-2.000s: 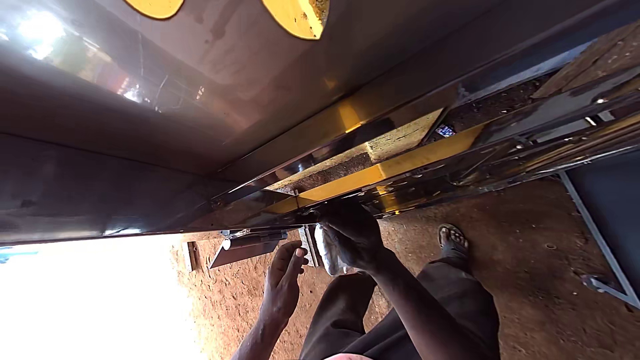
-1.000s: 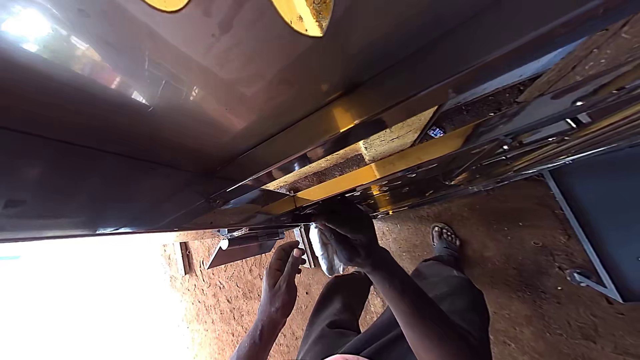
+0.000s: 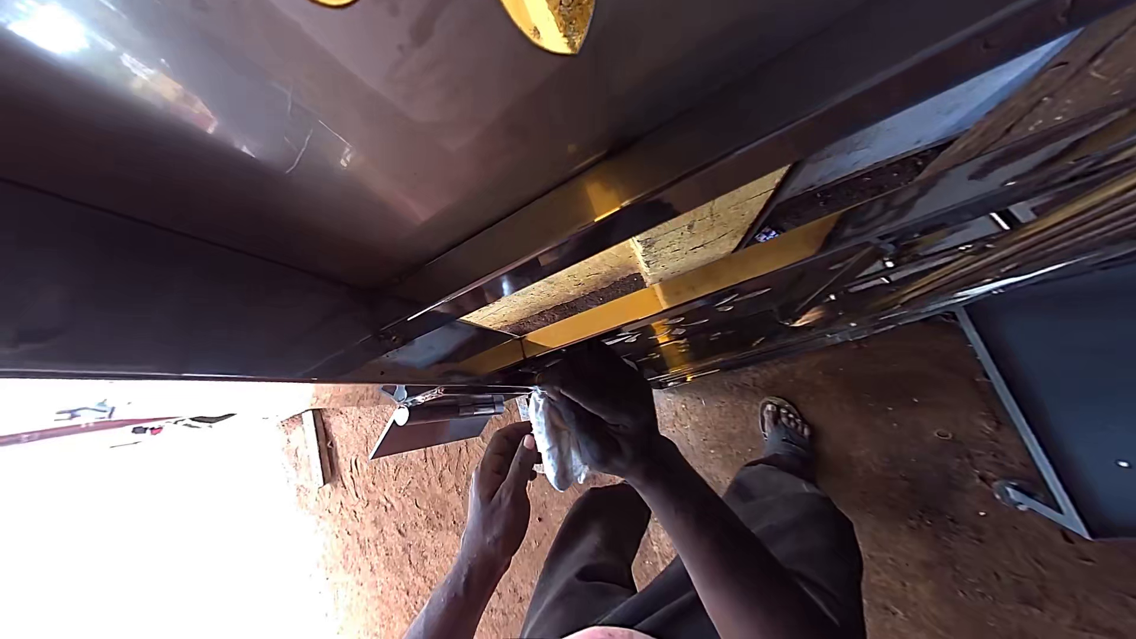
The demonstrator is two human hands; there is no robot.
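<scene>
My right hand grips a white cloth against the lower edge of a dark, glossy metal panel with gold-coloured parts. The fingers of that hand are partly lost in shadow under the edge. Just left of the cloth is my left hand, its thumb and fingers curled close together near the cloth's side. Whether it pinches anything is not clear. A gold strip runs along the panel's frame right above both hands.
Below the panel, a flat metal piece with a cylinder lies left of my hands. A short bar rests on the reddish dirt ground. At the right stands a dark panel with a grey metal frame. My sandalled foot is on the ground.
</scene>
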